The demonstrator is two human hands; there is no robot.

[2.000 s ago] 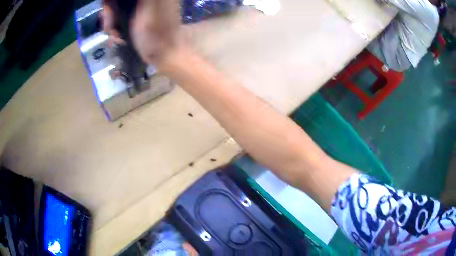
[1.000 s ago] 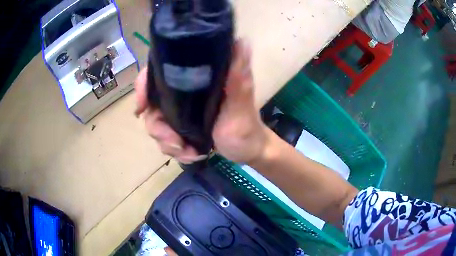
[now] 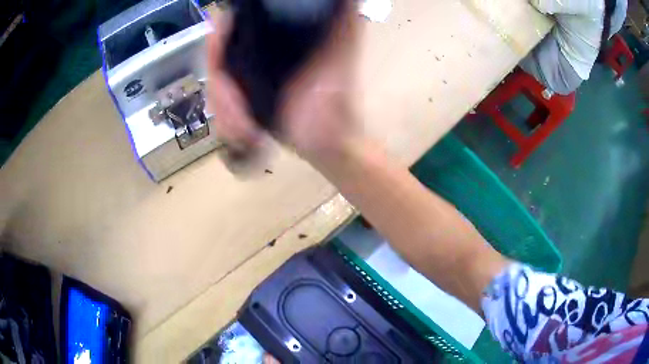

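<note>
My right hand (image 3: 285, 106) is closed around the black electric screwdriver (image 3: 277, 57), both blurred, above the cardboard-covered bench just right of the screw feeder (image 3: 171, 92). The tool's tip is blurred, so I cannot tell whether a screw is on it. The black speaker housing (image 3: 313, 306) lies at the bench's near edge with its oval loop and small circle facing up. My left hand (image 3: 270, 359) shows only as a fingertip at the housing's lower left edge; the rest is hidden or cut off.
A green crate (image 3: 491, 199) with a white sheet (image 3: 427, 291) is right of the housing. A device with a blue screen (image 3: 85, 323) is at lower left. Small screws (image 3: 302, 236) lie on the bench (image 3: 192, 234). A red stool (image 3: 530, 110) and a seated person (image 3: 569, 50) are at upper right.
One second ago the screwdriver was over the housing's upper edge; now it is raised away from it, up the bench beside the feeder. The housing still lies at the near edge.
</note>
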